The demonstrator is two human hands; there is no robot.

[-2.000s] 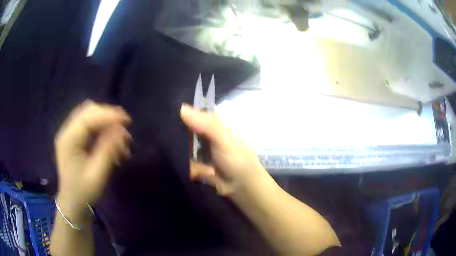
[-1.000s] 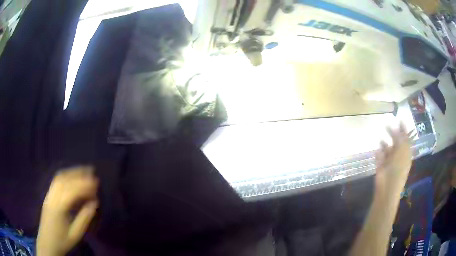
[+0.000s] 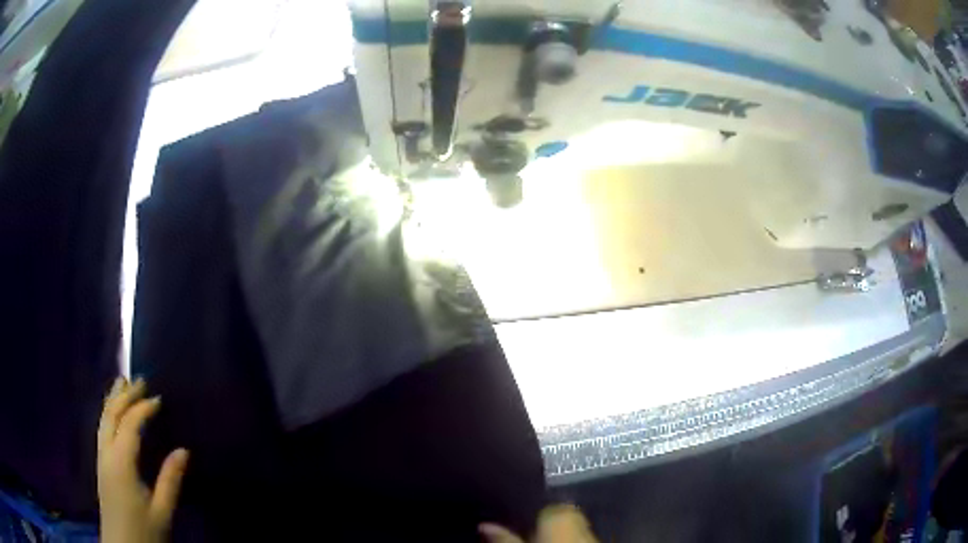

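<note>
A dark garment panel (image 3: 425, 445) lies over the left of the table and hangs off its front edge. A greyish, slightly shiny piece (image 3: 318, 286) lies on it, reaching the brightly lit presser foot area (image 3: 409, 202). My left hand (image 3: 138, 467) rests on the dark cloth at lower left, thumb and fingers apart, with nothing seen in it. My right hand (image 3: 547, 525) is at the bottom edge by the panel, mostly cut off; its grip cannot be told. Small metal snips (image 3: 846, 278) appear to lie at the right end of the bed.
The white sewing machine head (image 3: 785, 138) with "JACK" lettering spans the top. A silvery measuring strip (image 3: 679, 430) runs along the table's front edge. A blue basket (image 3: 823, 498) stands at lower right; another blue edge shows at lower left.
The snips have left my right hand. That hand went to the table's right end, then back to the cloth at the bottom. The grey piece now lies flatter and extends lower.
</note>
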